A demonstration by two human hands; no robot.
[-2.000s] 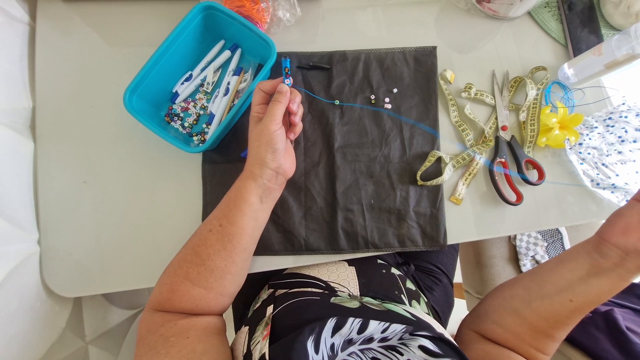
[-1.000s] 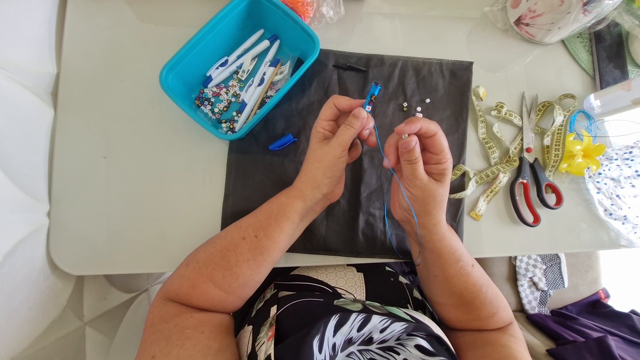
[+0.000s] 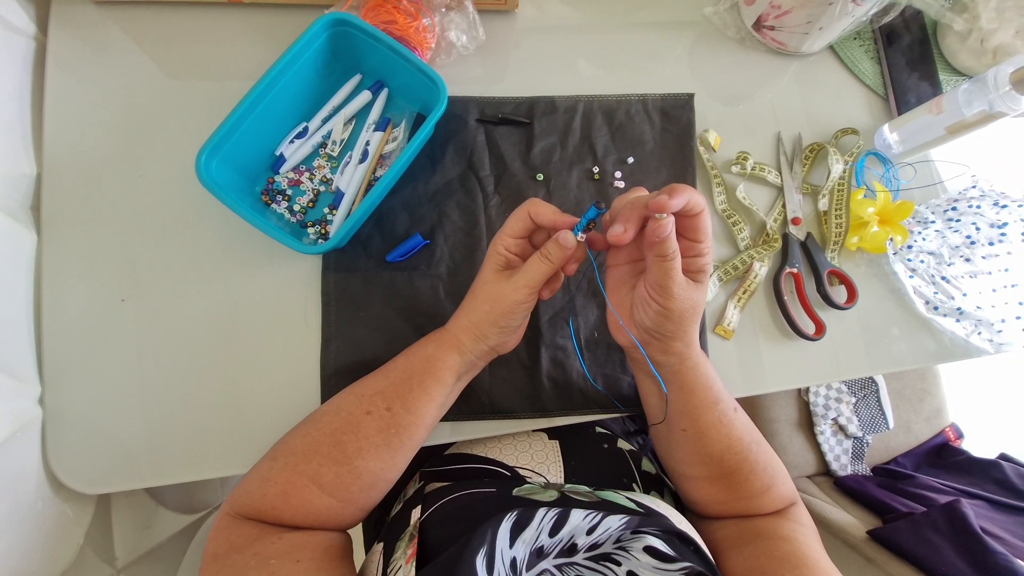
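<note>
Between its thumb and fingers, my left hand (image 3: 528,268) holds a small blue cord-wrapped piece (image 3: 590,218) with small beads on it. From this piece a thin blue cord (image 3: 612,308) hangs in a loop towards my right wrist. My right hand (image 3: 660,264) is just to the right, with a small pale bead (image 3: 661,215) pinched at its thumb and fingertip. Several loose beads (image 3: 618,179) lie on the black cloth (image 3: 496,336) beyond my hands. A blue pen cap (image 3: 407,248) rests on the cloth left of my left hand, and a black pen cap (image 3: 504,119) lies near its far edge.
At the upper left, a turquoise plastic box (image 3: 216,152) holds pens and many beads, with orange cord (image 3: 396,24) behind it. On the right are a tape measure (image 3: 744,260), scissors (image 3: 794,232), a yellow flower (image 3: 878,218), a coil of blue cord (image 3: 877,170) and a clear bottle (image 3: 944,112).
My right hand has come in from the far right to beside my left hand, and a pale bead now shows at its fingertips. The cord, stretched out to the right at first, now hangs in a loop.
</note>
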